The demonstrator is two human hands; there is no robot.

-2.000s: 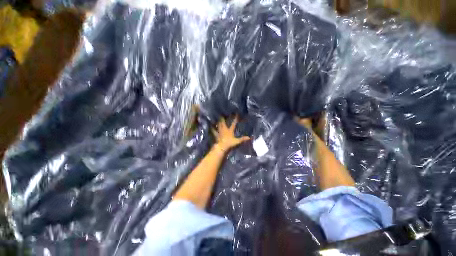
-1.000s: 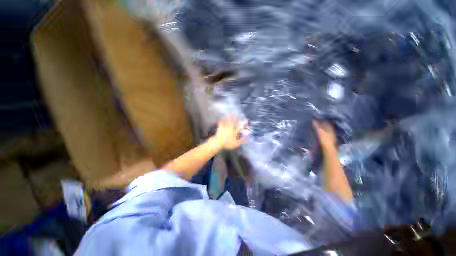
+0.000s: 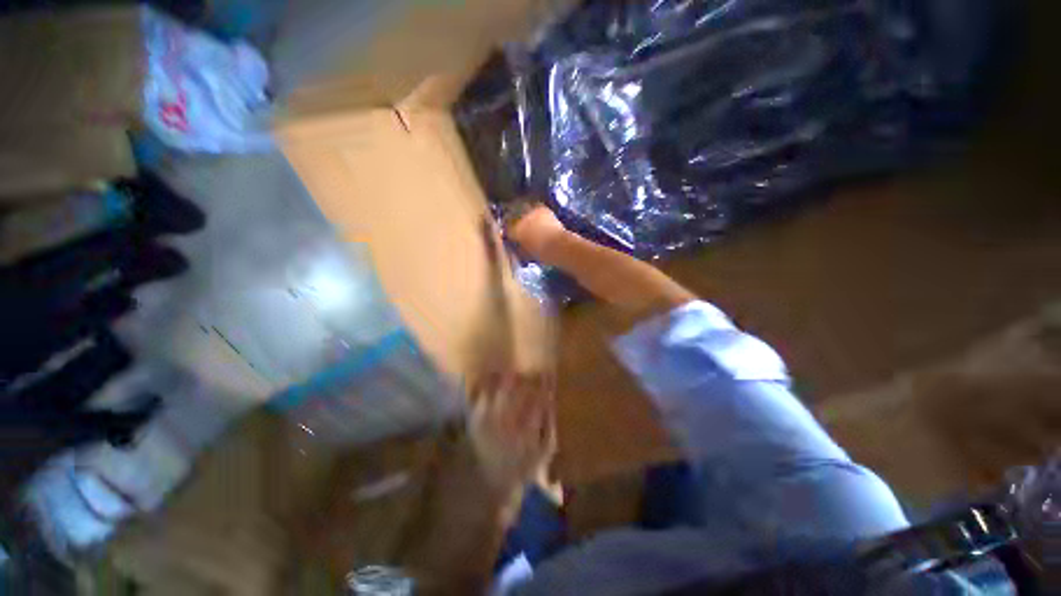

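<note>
Dark bagged garments under shiny clear plastic fill the upper right. A tan carton flap lies along their left edge. My right hand reaches in from the lower right to where the flap meets the plastic. Its fingertips are hidden, so its grip cannot be told. A blurred, skin-brown shape at the flap's lower end, near the bottom centre, seems to be my left hand. Its fingers and grip cannot be told.
A grey floor with a blue tape line shows at left. A white-blue plastic bag with red marking lies at upper left. Dark bundles are at the left edge. Blurred brown surfaces show at lower right.
The view has swung to the left side of the garments, bringing the floor into view. My right hand has moved from on top of the plastic to its edge by the carton flap.
</note>
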